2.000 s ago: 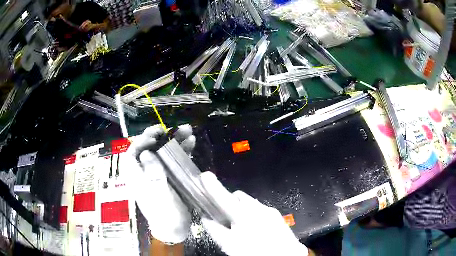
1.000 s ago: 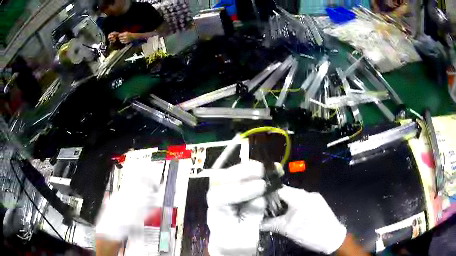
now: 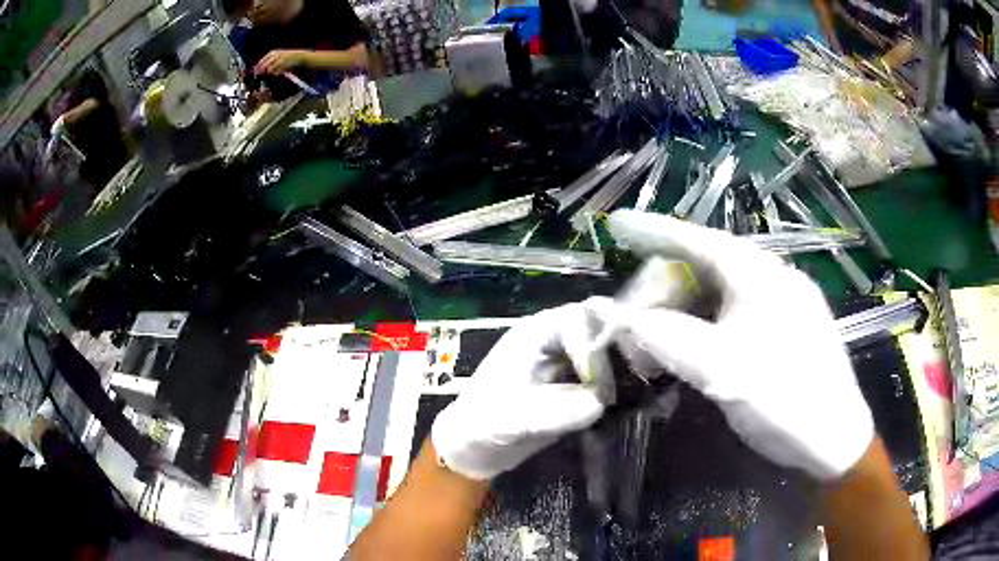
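Two white-gloved hands meet right of centre. My left hand has its fingers closed at the upper end of a blurred metal profile, which points down towards me. A black end part shows between the hands at that end. My right hand is curled over the same end from the right, its fingertips touching the left hand's. A bit of yellow wire shows inside its curl. The gloves hide the exact grip and most of the wire.
Loose profiles lie beyond the hands on the green bench. A grey strip lies on red-and-white printed cardboard at left. More profiles lie at right by a printed sheet. A person in black works at far left.
The view has swung left and up. The profile has turned to point down, and the right hand has moved up to its upper end. The yellow loop is now mostly hidden.
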